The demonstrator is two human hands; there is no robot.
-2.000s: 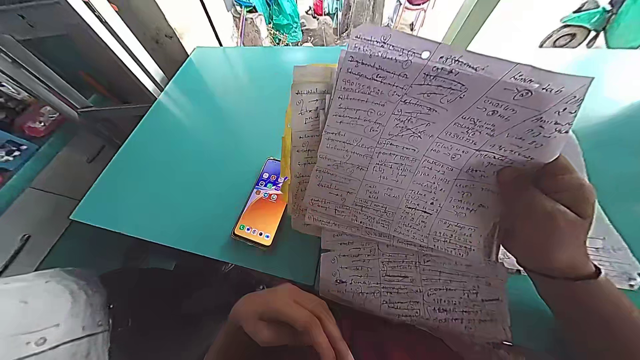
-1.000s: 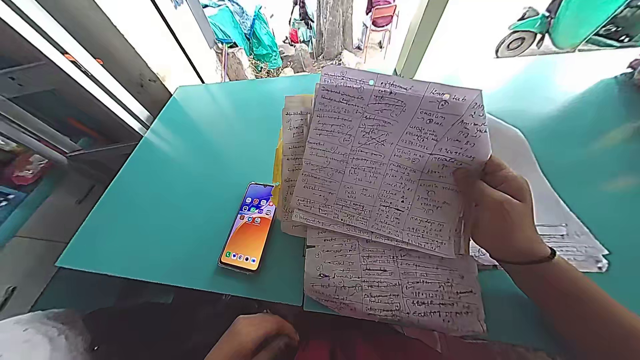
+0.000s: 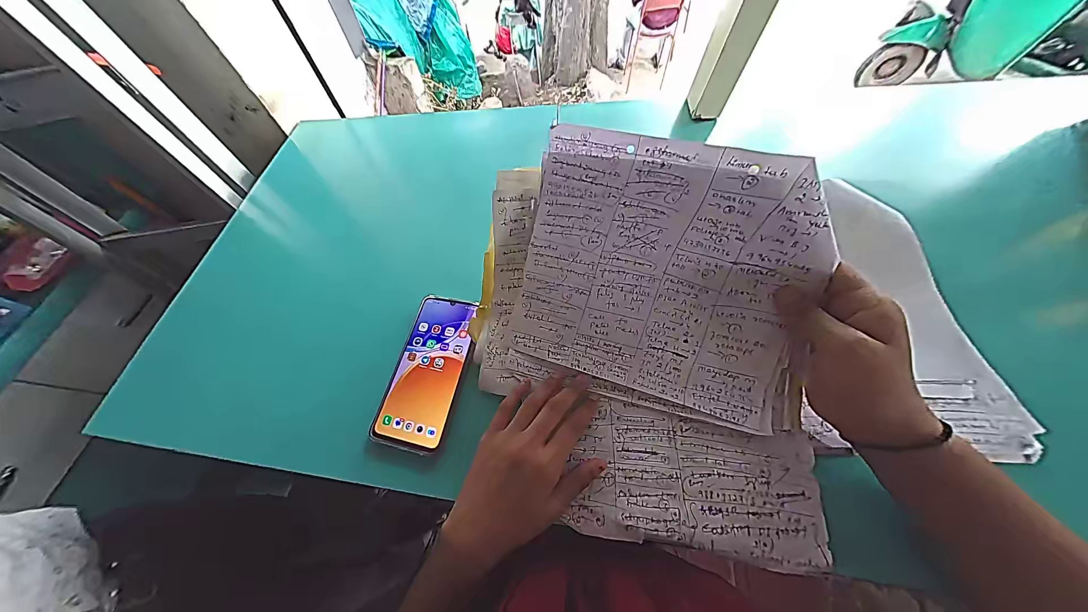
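Note:
My right hand (image 3: 858, 357) grips the right edge of several handwritten paper sheets (image 3: 663, 263), thumb on top, holding them raised at a tilt. My left hand (image 3: 535, 459) rests with fingers spread over the lower left of the papers, fingertips at the bottom edge of the raised sheets; it grips nothing. Beneath lies another handwritten sheet (image 3: 731, 493), its near edge at the table's front edge. More worn pages (image 3: 512, 221) with a yellow edge (image 3: 486, 280) show on the left. A smartphone (image 3: 422, 374) with its screen lit lies left of the papers.
The green tabletop (image 3: 280, 297) carries another stack of white papers (image 3: 892, 255) to the right, partly behind my right hand. A post (image 3: 729, 59) stands at the far edge. Beyond are a tree trunk (image 3: 575, 38), a red chair (image 3: 659, 21) and a green scooter (image 3: 977, 38). A metal-framed door (image 3: 110, 144) is at left.
My left hand has moved up from the table's front edge onto the papers, its fingers now spread. My right hand still holds the raised sheets.

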